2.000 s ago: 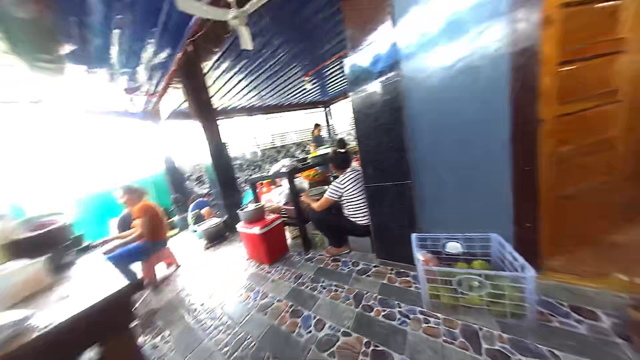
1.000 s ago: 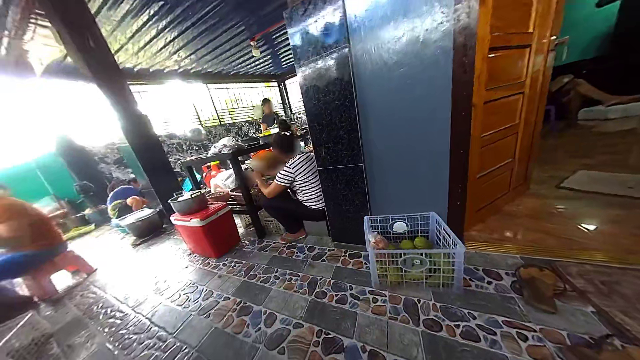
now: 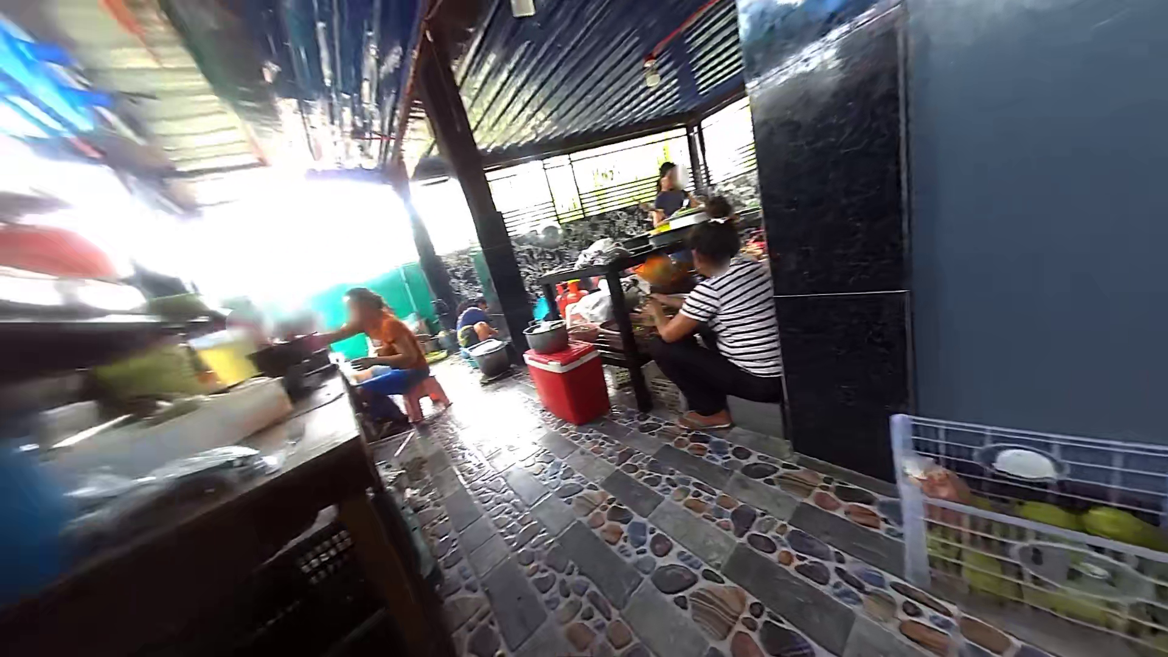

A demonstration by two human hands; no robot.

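Neither my left hand nor my right hand shows in the head view. At the left, close to me, is a dark wooden table (image 3: 351, 433) with plastic bags (image 3: 196, 470), a pale box (image 3: 210, 411) and a yellow container (image 3: 225, 356) on it, partly blurred. A plastic crate (image 3: 954, 511) with green fruit (image 3: 1049, 516) stands at the lower right. Further ahead, a grey pot (image 3: 547, 336) rests on a red cooler with a white lid (image 3: 570, 383).
A person in a striped shirt (image 3: 744, 315) crouches against the dark tiled pillar (image 3: 839, 228). A person in orange (image 3: 392, 338) sits on a red stool (image 3: 427, 399). Two more people (image 3: 669, 196) (image 3: 474, 324) are further back. A dark post (image 3: 488, 228) rises behind the cooler.
The view has swung left from one second ago; the wooden door is out of frame and the table at the left is in it. The person in orange now has an arm stretched toward the table.
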